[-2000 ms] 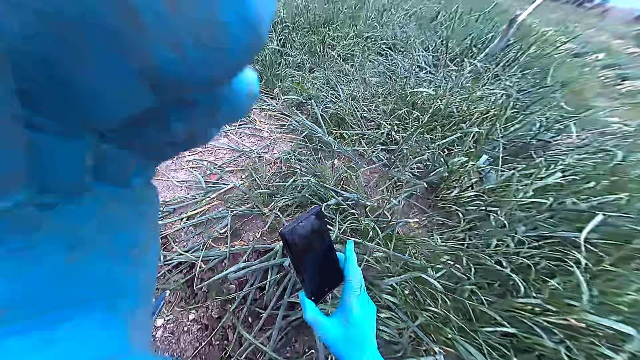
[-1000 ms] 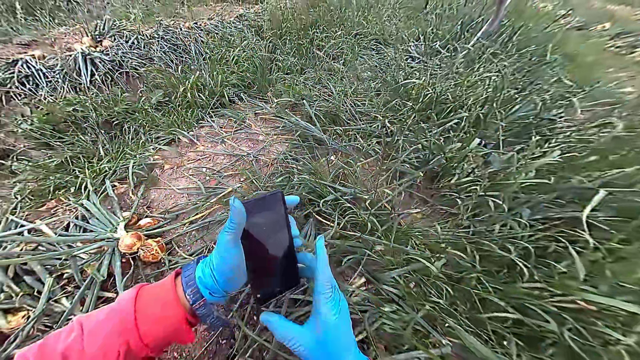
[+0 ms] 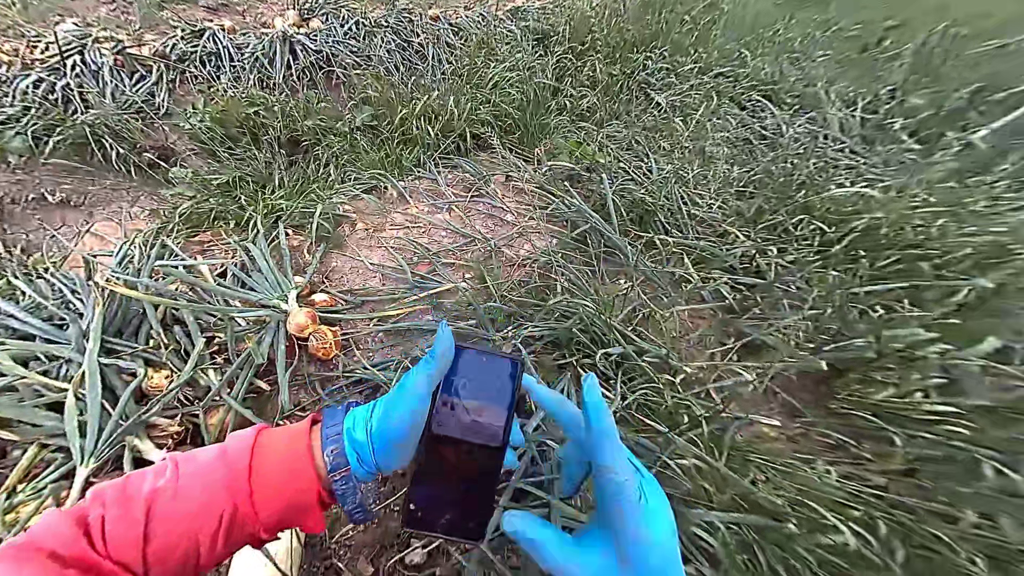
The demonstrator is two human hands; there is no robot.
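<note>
A black smartphone (image 3: pixel 464 444) lies upright in my left hand (image 3: pixel 400 424), its dark screen facing me with a pale reflection on the upper half. The thumb runs along the phone's left edge and fingertips show at its right edge. Both hands wear blue gloves; a blue watch or band circles the left wrist below a red sleeve. Just right of the phone is my right hand (image 3: pixel 612 496), fingers apart and holding nothing. Whether its fingertips touch the phone's edge I cannot tell.
Pulled onions (image 3: pixel 303 322) with long green leaves lie on the soil to the left. More onion plants (image 3: pixel 296 48) lie in a row farther back. Tall grass (image 3: pixel 768 264) covers the right side. A pale object (image 3: pixel 268 554) shows at the bottom edge below my sleeve.
Two seconds ago the phone was at my right hand; now my left hand holds it and the right is free beside it. The large blue blurred shape at the left is gone from view.
</note>
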